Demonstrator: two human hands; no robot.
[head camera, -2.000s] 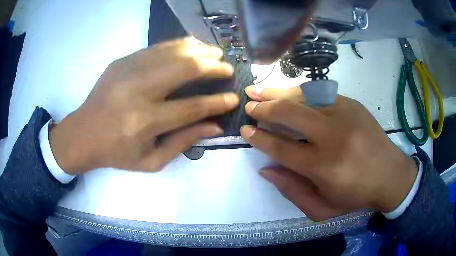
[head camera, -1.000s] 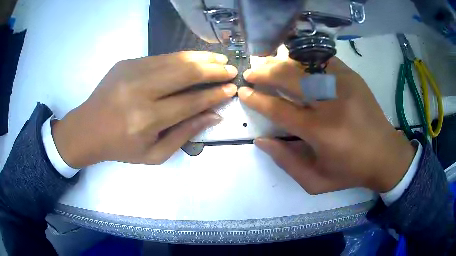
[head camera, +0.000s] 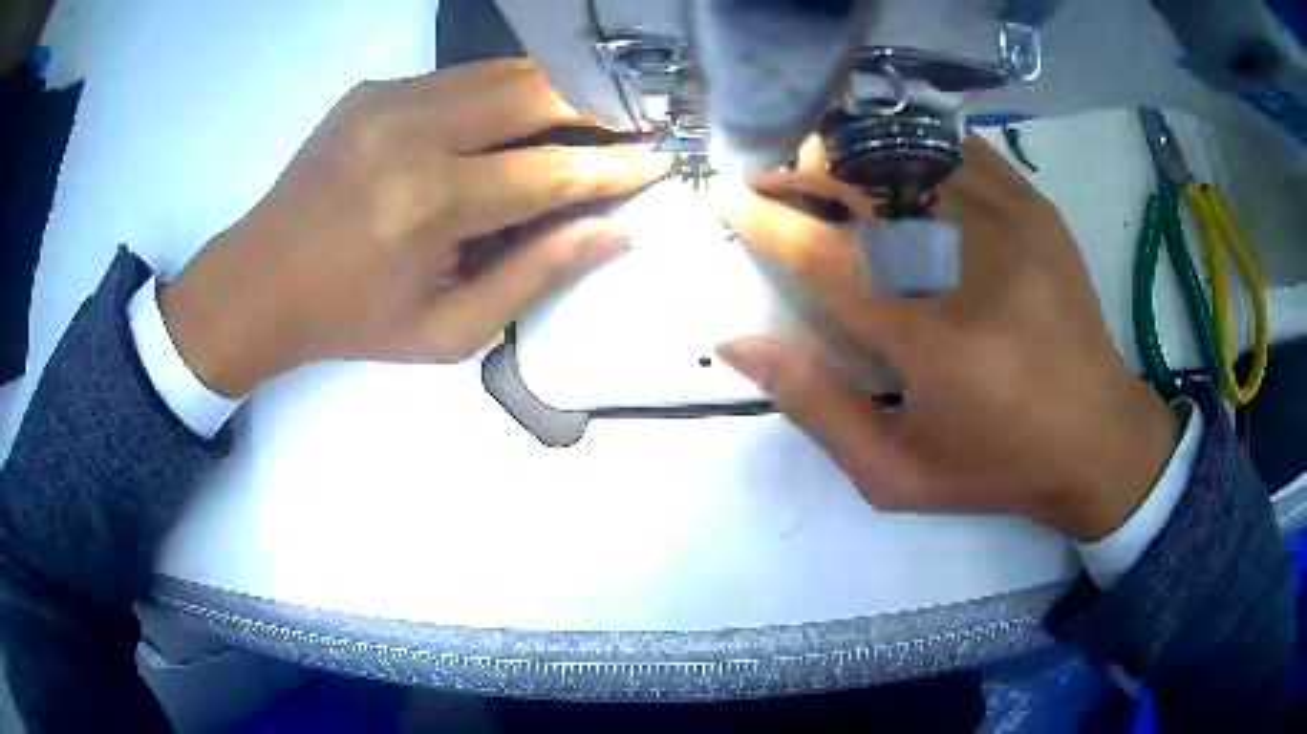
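Note:
A dark knit piece (head camera: 479, 35) shows behind my left hand, left of the sewing machine head; the rest is hidden. My left hand (head camera: 416, 215) reaches to the left side of the presser foot (head camera: 684, 141), its fingers slightly spread. I cannot tell whether it grips the piece. My right hand (head camera: 946, 330) is right of the needle area, with its thumb apart over the pale needle plate (head camera: 631, 344). Its upper fingers are blurred and partly hidden behind the thread tension assembly (head camera: 896, 148), so its hold is unclear.
Scissors (head camera: 1215, 294) with green and yellow handles lie at the right. A dark pile (head camera: 43, 215) is at the left edge. A measuring tape (head camera: 573, 667) follows the curved front edge. A small dark scrap (head camera: 1019, 148) lies behind my right hand.
The dark piece moved away from me, off the front of the needle plate and beyond the needle. Both hands moved the same way, the left rising further, uncovering more plate.

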